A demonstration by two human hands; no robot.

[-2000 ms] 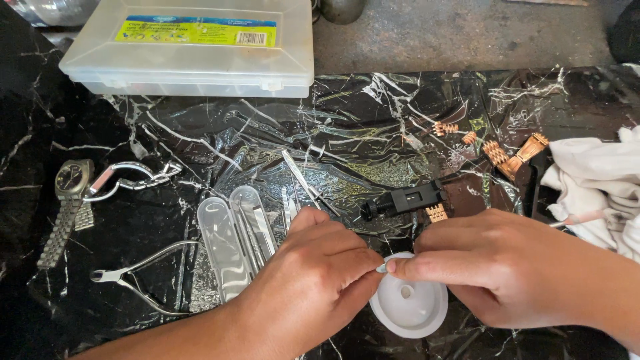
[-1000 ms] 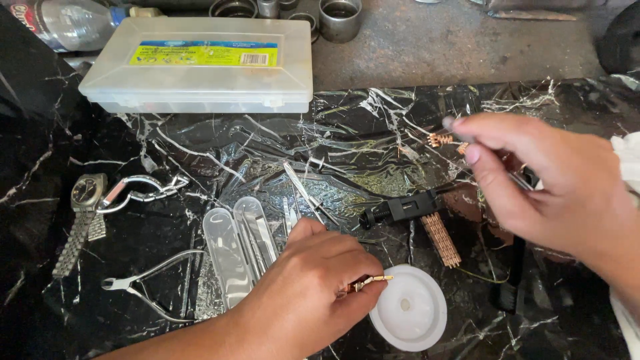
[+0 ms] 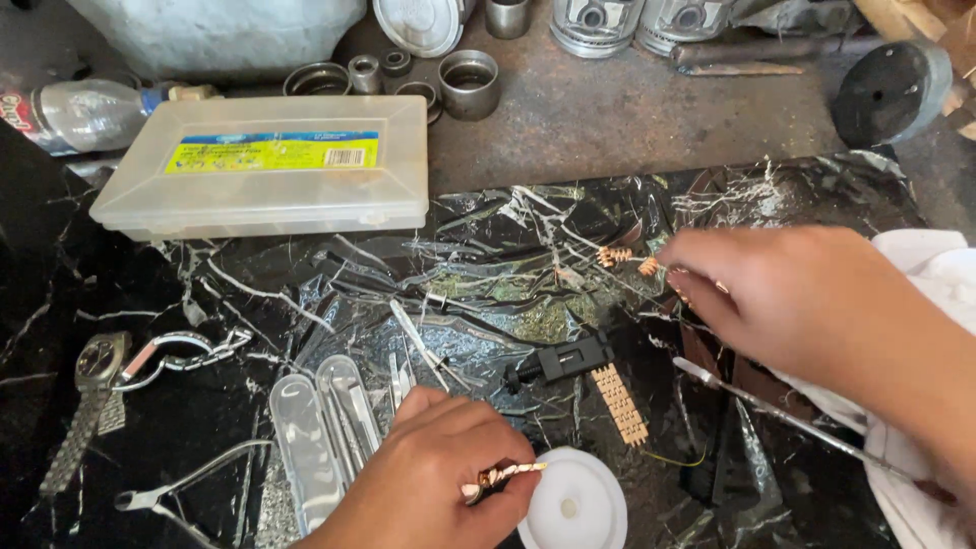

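Between its thumb and fingers my left hand (image 3: 450, 473) pinches a small gold-coloured piece of watch band (image 3: 505, 474), just left of a round white plastic dish (image 3: 573, 503). My right hand (image 3: 770, 297) is at the upper right, its fingertips at a group of copper-coloured band links (image 3: 614, 256); a gold-coloured piece shows between thumb and finger. Between the hands lies a black watch-band link holder (image 3: 568, 362), with a flat length of gold-coloured band (image 3: 619, 404) reaching down from it. Slim tools, among them tweezers (image 3: 418, 343), lie above my left hand.
A translucent plastic box (image 3: 267, 206) stands at the upper left. Below it are a metal wristwatch (image 3: 99, 366), a metal bracelet (image 3: 206, 343), nippers (image 3: 152, 496) and a clear tool case (image 3: 297, 450). A thin rod (image 3: 793, 419) and white cloth (image 3: 907, 488) lie right. Pistons (image 3: 595, 27) stand behind.
My right hand has gone from beside my left hand, over the dish, to the links at the upper right. The view has shifted to show more of the bench behind.
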